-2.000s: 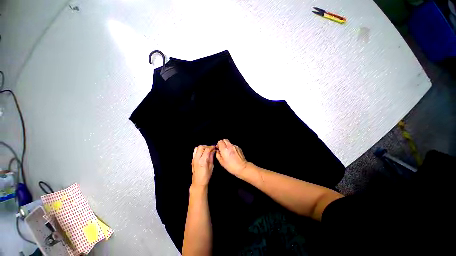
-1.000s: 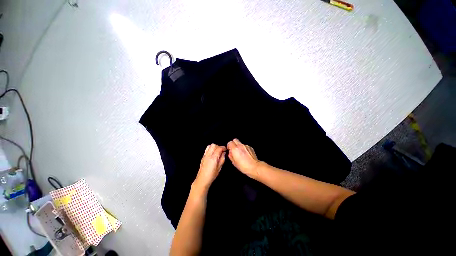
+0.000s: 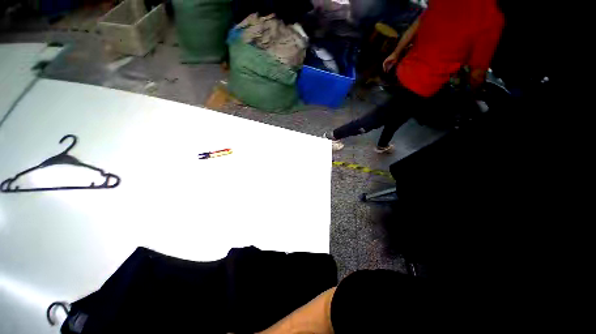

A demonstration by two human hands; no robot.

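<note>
The black sleeveless garment (image 3: 196,290) lies on the white table (image 3: 261,189) along the bottom of the view, cut off by the lower edge. The garment hanger's hook (image 3: 57,313) stands out of its neckline at the bottom left. A bare forearm of mine, with a black sleeve, reaches in at the bottom centre over the garment. Its hand is below the picture's edge. My other hand is not in the picture either.
A spare black hanger (image 3: 62,171) and yellow-red snips (image 3: 215,154) lie on the table. Beyond are a white bin (image 3: 134,29), green sacks (image 3: 264,75), a blue bin (image 3: 327,85) and a person in red (image 3: 444,45). Yellow-black tape (image 3: 363,169) marks the floor.
The view has swung up and to the right. Both hands, which pinched at the garment's front centre, have left the picture. The spare hanger, floor and person have come into view.
</note>
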